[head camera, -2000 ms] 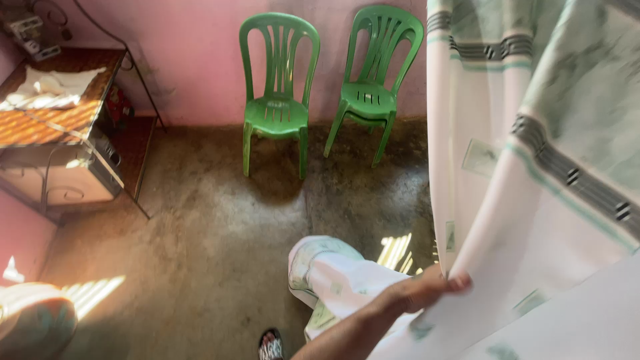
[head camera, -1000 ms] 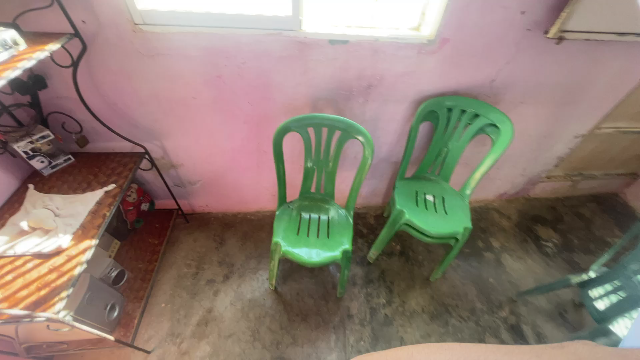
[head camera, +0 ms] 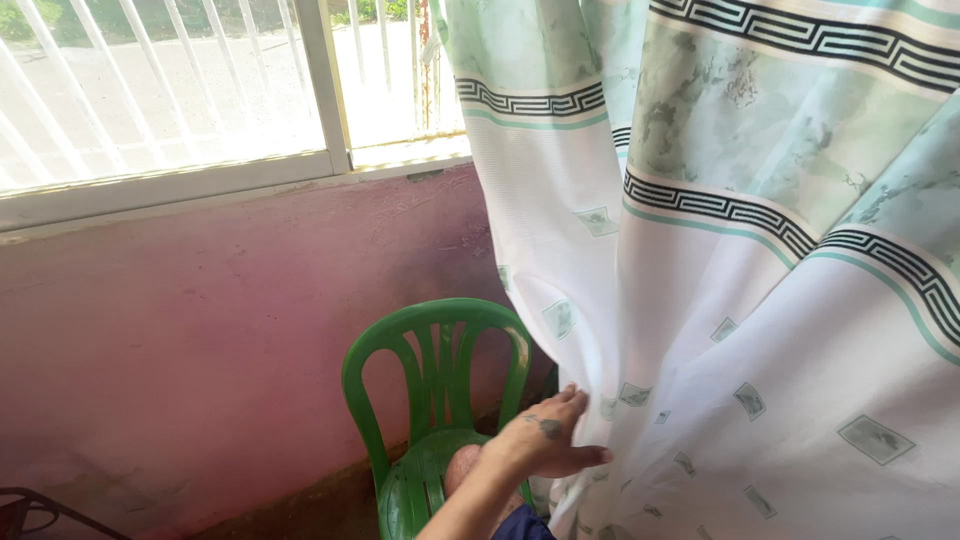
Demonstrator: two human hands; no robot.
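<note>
A white and pale green patterned curtain with dark key-pattern bands hangs down the right side. My left hand, with a tattoo on its back, reaches up from the bottom to the curtain's left edge. Its fingers and thumb are spread against the cloth, and no fold is plainly gripped between them. Behind my left wrist stands a green plastic chair, its right side partly covered by the curtain and my arm. My right hand is out of view.
A barred, sliding window spans the upper left above the pink wall. My bare knee and dark blue clothing show beside my forearm. Part of a dark metal frame stands at the lower left.
My view has shifted greatly, closer to the window and one chair. The curtain and my left hand, both absent one second ago, are in view; two seconds ago a hand also touched the curtain.
</note>
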